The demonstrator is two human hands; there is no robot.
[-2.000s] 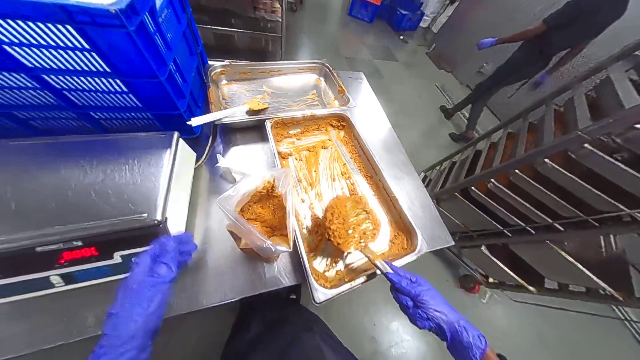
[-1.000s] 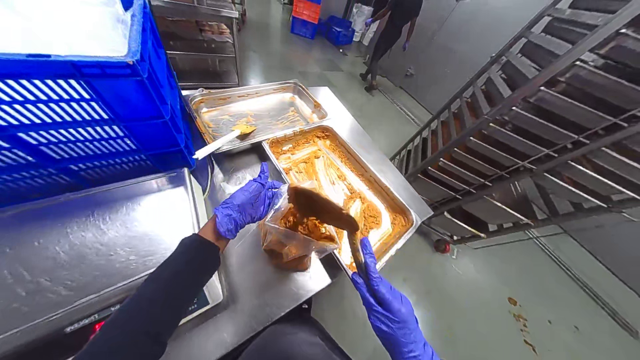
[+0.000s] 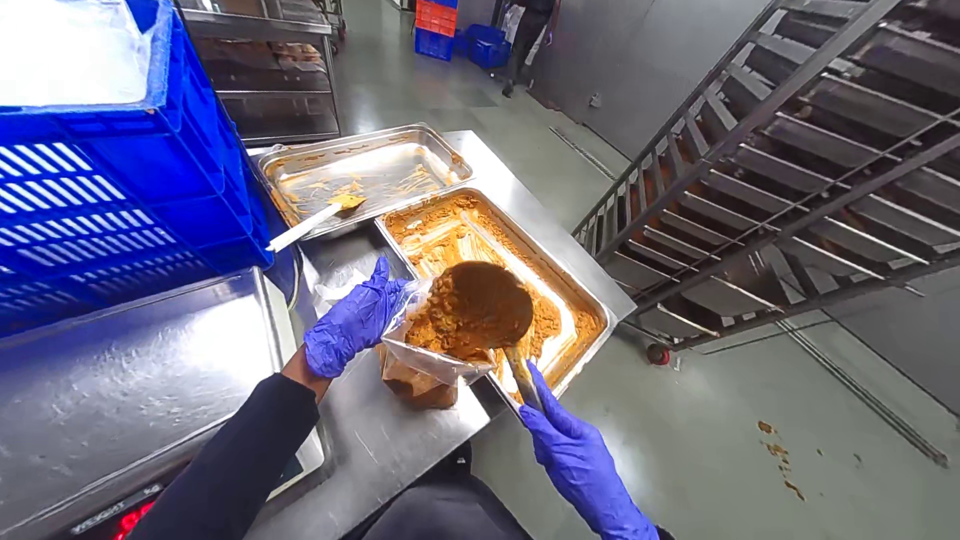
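My left hand (image 3: 356,319), in a blue glove, grips the rim of a clear plastic bag (image 3: 424,375) that holds orange-brown food. In my right hand (image 3: 574,454), also gloved in blue, is the handle of a metal ladle (image 3: 484,307). The ladle's round bowl is tipped over the bag's mouth, its coated underside facing up, with chunky food around it. Behind the bag lies a deep steel pan (image 3: 592,300) smeared with the same food. Farther back, a white-handled spatula (image 3: 307,225) with a yellowish tip rests in a second steel pan (image 3: 442,142).
Blue plastic crates (image 3: 135,195) stand at the left, behind a weighing scale (image 3: 135,375) with a steel platform. A tall metal rack (image 3: 750,165) stands at the right. Another person (image 3: 529,37) is in the far background near more crates. Food spots (image 3: 780,457) mark the floor.
My left hand has moved from beside the scale to the bag. The ladle, earlier down in the deep pan, has come over the bag's mouth. The view has shifted.
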